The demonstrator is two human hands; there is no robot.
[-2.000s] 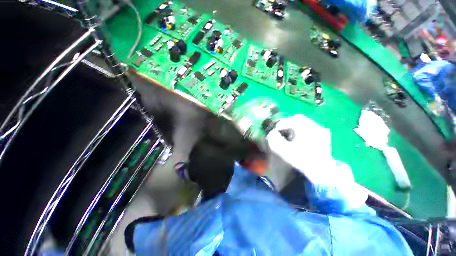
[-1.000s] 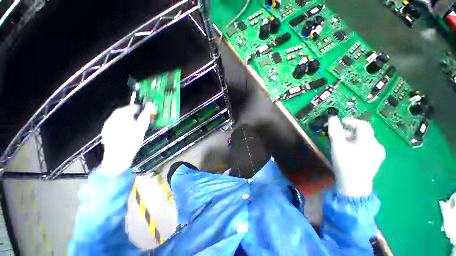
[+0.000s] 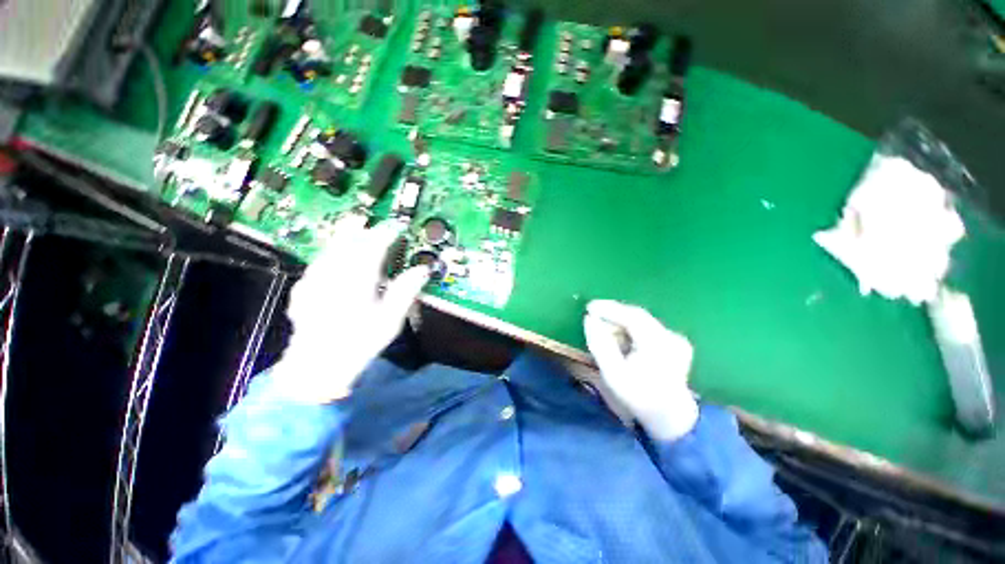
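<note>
A green circuit board (image 3: 468, 226) lies on the green mat (image 3: 722, 264) at its near edge. My left hand (image 3: 347, 303), in a white glove, is at this board's lower left side, thumb beside the round black capacitors (image 3: 436, 232) and fingers at the edge. The fingertips' hold is partly hidden. My right hand (image 3: 645, 364), also gloved, is loosely curled over the mat's near edge, right of the board and apart from it. Nothing shows in it. A crumpled white cloth (image 3: 898, 231) and a thick translucent dispensing syringe (image 3: 962, 358) lie at the far right.
Other circuit boards (image 3: 617, 99) lie behind and to the left on the mat. A clear crinkled film (image 3: 931, 149) is at the cloth. A grey-beige box (image 3: 72, 44) stands at the upper left. A wire rack (image 3: 143, 386) is at the lower left, below the bench edge.
The view has swung from the rack to the mat. My left hand, which held a board over the rack, is now at a board on the mat. My right hand has left the boards and is curled.
</note>
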